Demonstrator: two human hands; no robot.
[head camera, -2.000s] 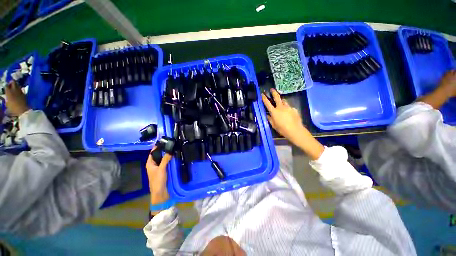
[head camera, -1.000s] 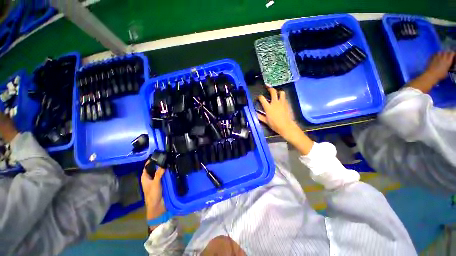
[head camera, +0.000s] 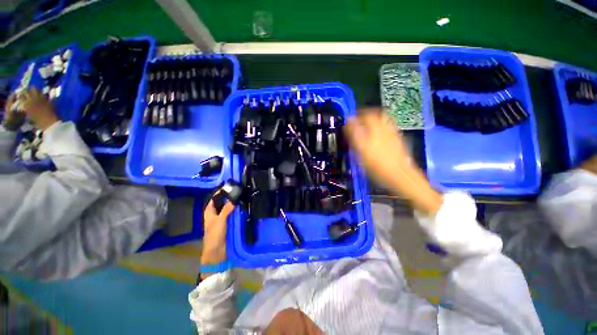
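Note:
The main blue tray (head camera: 307, 254) lies in front of me, crowded with black units, some with shiny metal pins. My left hand (head camera: 217, 219) is at the tray's left edge and holds a black housing (head camera: 229, 192). My right hand (head camera: 376, 141) is blurred, just right of the tray's right rim; whether its fingers hold anything cannot be told. A black unit with pins (head camera: 342, 229) lies at the tray's lower right. The clear parts box (head camera: 402, 96), full of green and silver pieces, is behind my right hand.
Side trays with rows of black units stand left (head camera: 177, 147) and right (head camera: 484, 160). Farther left are trays of black units (head camera: 108, 98) and white parts (head camera: 55, 65). Neighbours' sleeves reach in from both sides. A green conveyor (head camera: 340, 19) runs behind.
The view has shifted. A black unit with pins now lies in the main tray's lower right. My right hand has moved from the bench beside the tray towards its right rim. My left hand still holds the housing.

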